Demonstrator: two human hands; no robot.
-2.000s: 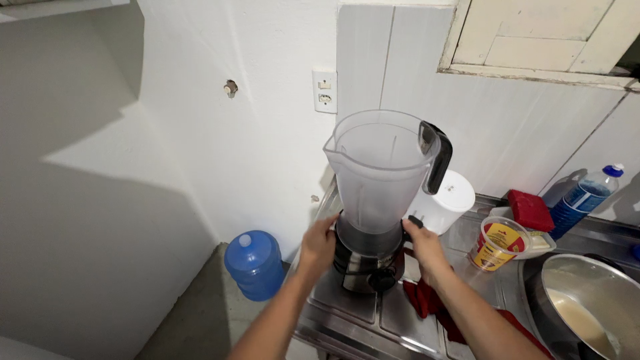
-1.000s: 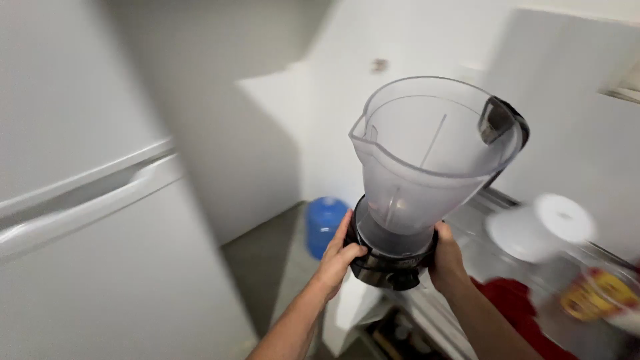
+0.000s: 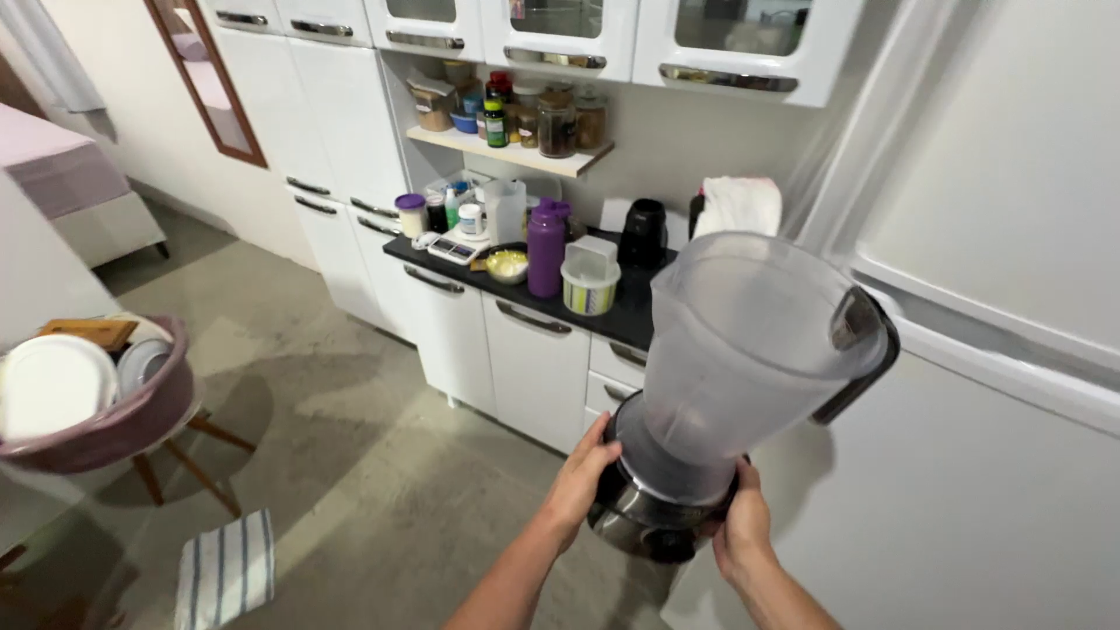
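Observation:
Between both hands a blender is held up in front of the body, clear of any surface. Its black and metallic base has a dark knob facing me. The translucent plastic jug with a black handle stands on that base, slightly tilted, and no lid shows on it. My left hand grips the base's left side, the thumb on top. On the right side, my right hand grips the base, its fingers partly hidden behind it.
A black countertop holds a purple bottle, a lidded tub and a kitchen scale. Jars line a shelf above. A white refrigerator is close at right. Left are a basin of dishes and a striped cloth on the floor.
The blender was over the metal sink counter two seconds ago; both hands have lifted and carried it away. The view has turned far left, to the cabinets.

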